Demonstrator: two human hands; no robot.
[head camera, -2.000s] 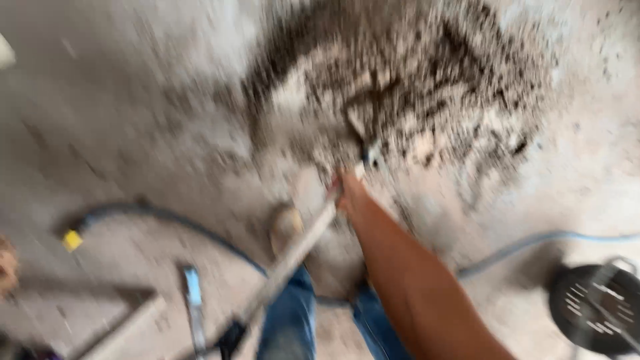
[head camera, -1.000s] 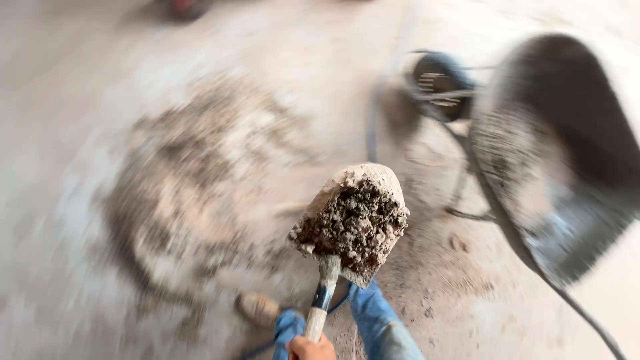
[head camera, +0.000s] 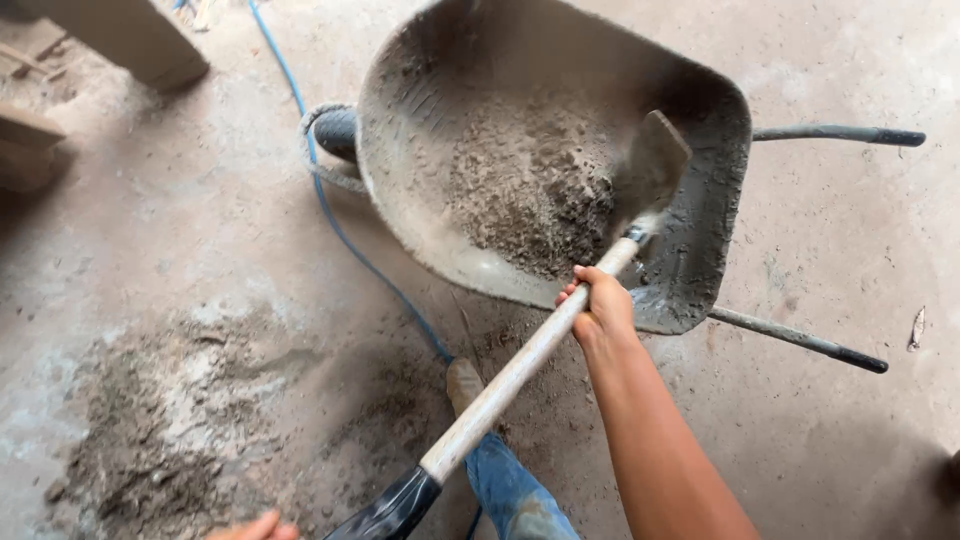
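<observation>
My right hand (head camera: 600, 304) grips the pale wooden shaft of a shovel (head camera: 517, 367) near its metal socket. The shovel's blade (head camera: 651, 169), somewhat blurred, is turned on edge over the right part of a wheelbarrow's tray (head camera: 427, 244). A heap of damp, crumbly mortar-like mix (head camera: 536, 187) lies in the tray, left of the blade. Only a few fingers of my left hand (head camera: 259, 529) show at the bottom edge, left of the shovel's black handle end (head camera: 390, 506); its grip is hidden.
More loose mix (head camera: 165, 442) is spread on the concrete floor at lower left. A blue hose (head camera: 337, 225) runs past the wheelbarrow's wheel (head camera: 336, 135) to my boot (head camera: 463, 382). Two barrow handles (head camera: 840, 135) (head camera: 810, 343) jut right. Blocky brown objects (head camera: 142, 52) stand at upper left.
One second ago the blade carried a load of mix beside the wheelbarrow; now it is turned on edge over the tray, without that load showing. The view has swung toward the wheelbarrow.
</observation>
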